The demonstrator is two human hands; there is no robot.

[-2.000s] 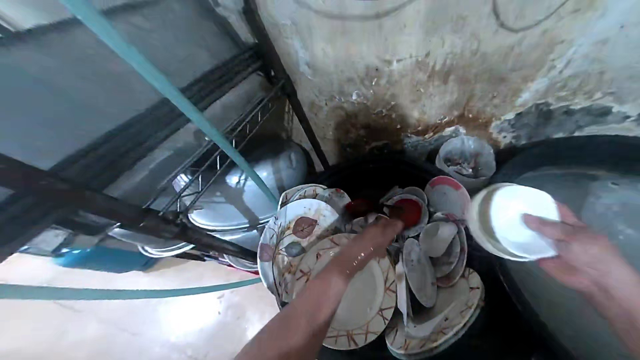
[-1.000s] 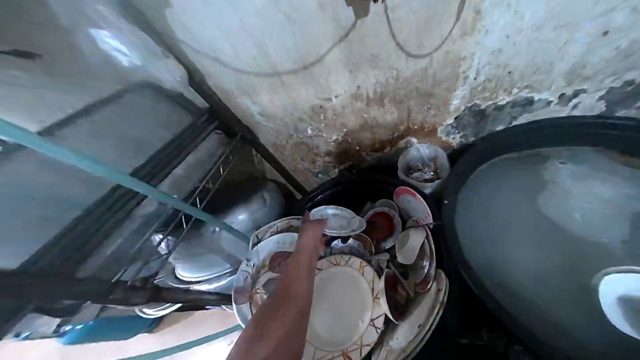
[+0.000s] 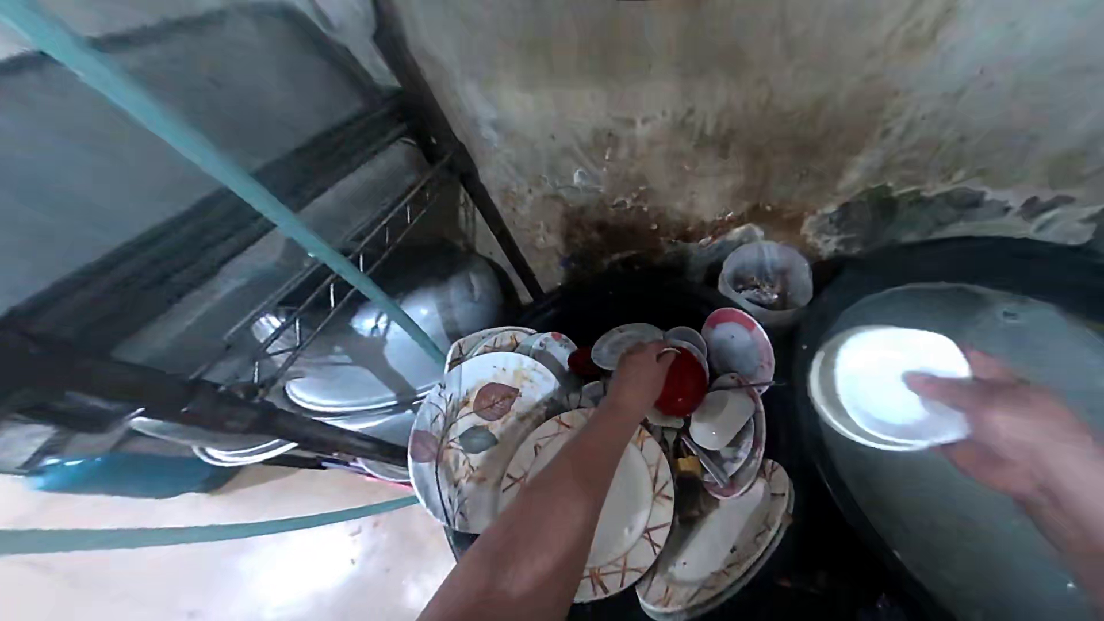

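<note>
My left hand (image 3: 640, 377) reaches into a heap of used dishes, its fingers on a small red bowl (image 3: 681, 382). Around it lie a leaf-patterned plate (image 3: 496, 435), a round plate with a criss-cross rim (image 3: 625, 509), a white cup (image 3: 721, 419), a pink-rimmed dish (image 3: 737, 345) and a small clear dish (image 3: 625, 343). Stacked plates (image 3: 724, 543) with patterned rims lean at the heap's lower right. My right hand (image 3: 992, 414), partly blurred, holds white dishes (image 3: 893, 386), one against another, over the water tub. Its fingertips overlap the near edge of the top dish.
A large black tub (image 3: 828, 466) of greyish water stands at right. Behind the dishes, a plastic container (image 3: 766, 280) holding scraps sits by the stained wall (image 3: 690, 112). A dark metal rack (image 3: 216, 405) with metal pots (image 3: 414, 319) is at left, crossed by a green strap (image 3: 216, 164).
My left hand has gone from the small clear dish to the red bowl. My right hand, out of view one second ago, is back in view with the white dishes.
</note>
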